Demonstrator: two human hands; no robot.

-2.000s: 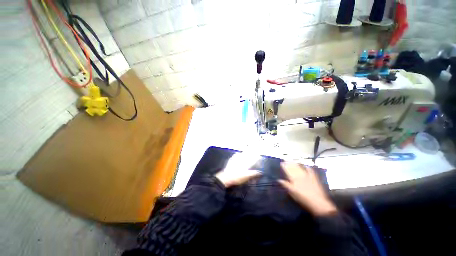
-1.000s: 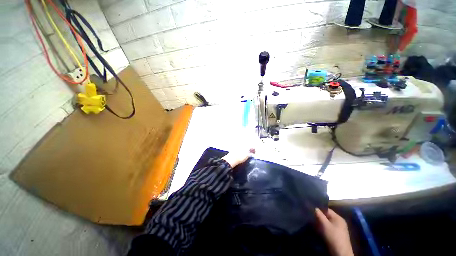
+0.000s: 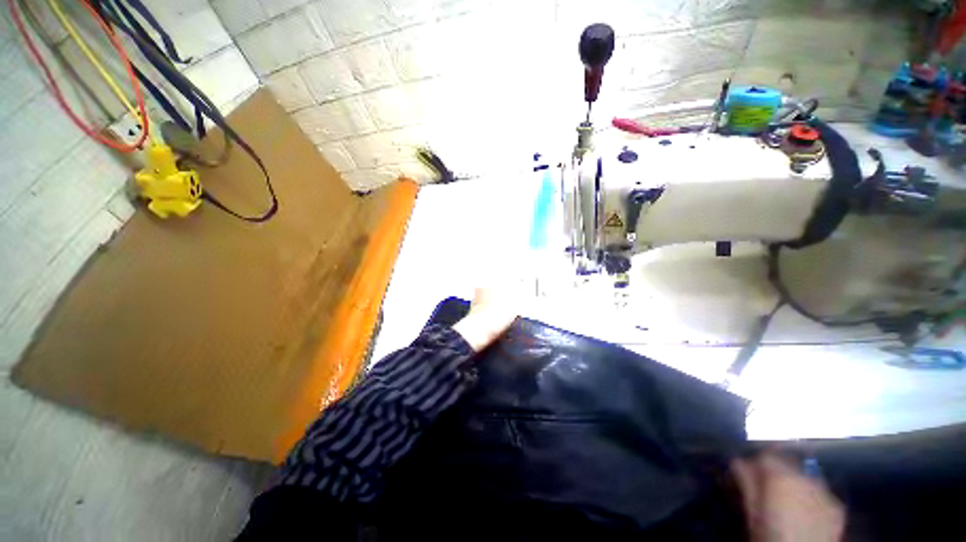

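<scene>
A glossy black garment (image 3: 593,423) lies over the front edge of the white table and down towards my lap. A seam line runs across it. My left hand (image 3: 489,318) is at its upper left corner, overexposed by glare, with the fingertips on the edge; its grip is hard to make out. My right hand (image 3: 789,495) is blurred at the garment's lower right edge, its fingers at the cloth; whether they pinch it is unclear. The sewing machine head (image 3: 720,196) stands behind the garment, its needle area (image 3: 614,270) apart from the cloth.
A cardboard sheet (image 3: 201,307) with an orange taped edge (image 3: 355,307) is at left, below a yellow plug adaptor (image 3: 167,185) on cables. A dark-handled screwdriver (image 3: 595,64) stands above the machine. A blue tool (image 3: 924,358) lies at the right on the white table (image 3: 455,233).
The garment was flat under both hands; now it is spread with its glossy face showing. My right hand has moved right and down, my left slightly left. The view has shifted closer to the machine.
</scene>
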